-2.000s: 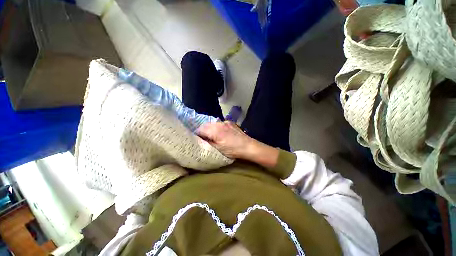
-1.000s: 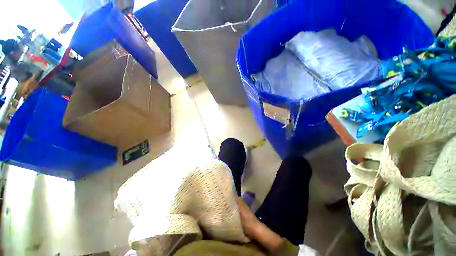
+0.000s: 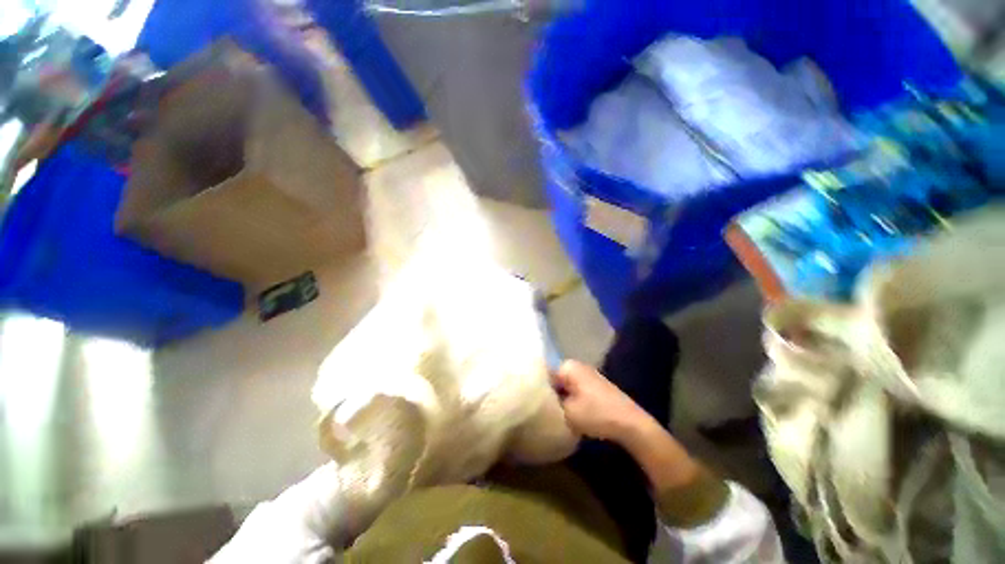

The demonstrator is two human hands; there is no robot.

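The cream straw bag (image 3: 474, 375) is on my lap, bulging up and forward, its upper part washed out by glare. Its strap (image 3: 380, 435) loops at the near left side. My right hand (image 3: 590, 402) is closed on the bag's right edge, where a narrow strip of pale-blue lining (image 3: 548, 336) shows. My left sleeve reaches the bag's lower left; the left hand itself is hidden by the bag. The picture is blurred.
A heap of cream straps (image 3: 937, 364) lies at right, with shiny blue ribbons (image 3: 871, 209) behind it. A blue bin (image 3: 601, 248) holds pale-blue bundles (image 3: 744, 105). A cardboard box (image 3: 281, 209), another blue bin (image 3: 110, 264) and a grey bin (image 3: 474, 99) stand ahead and left.
Since one second ago the bag has risen and shifted right in view. My right hand shows higher, with more forearm visible. Earlier, the view swung up from my lap to the bins.
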